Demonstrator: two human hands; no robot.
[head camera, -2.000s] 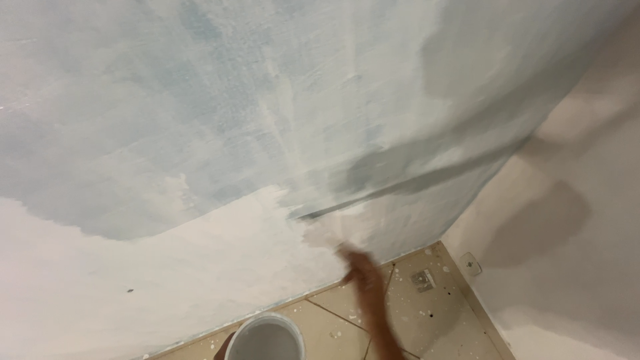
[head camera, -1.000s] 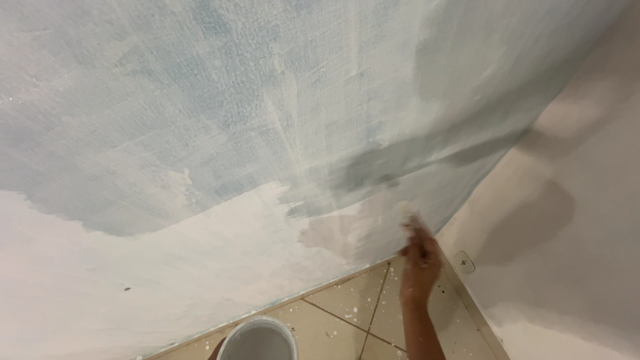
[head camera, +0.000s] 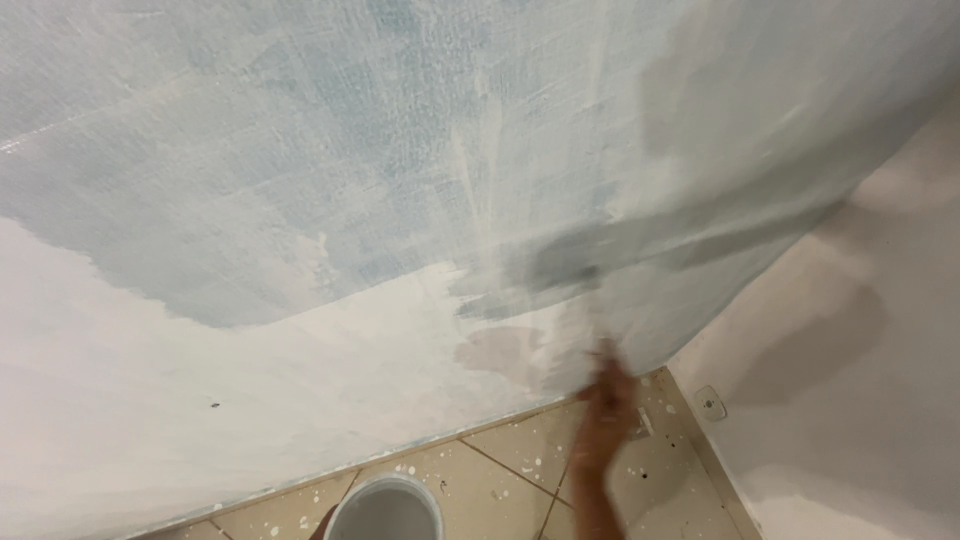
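Note:
My right hand (head camera: 611, 386), blurred by motion, is closed around a paintbrush (head camera: 594, 300) whose bristles are hard to make out against the wall. The brush lies over the lower right of a painted wall (head camera: 360, 187), where blue-grey paint borders a white area. At the bottom edge my left hand (head camera: 322, 525) holds a white round container (head camera: 386, 510); only a bit of that hand shows at its left side. The container's inside looks pale grey.
A beige tiled floor (head camera: 517, 465) with white paint spots runs along the wall's foot. A second, pale wall (head camera: 847, 420) meets it at the right, with a small white wall plate (head camera: 709, 403) low down. Shadows fall on both walls.
Between the first two frames my right hand moved right, toward the corner; since then it has come back left a little. The container stays near the bottom edge.

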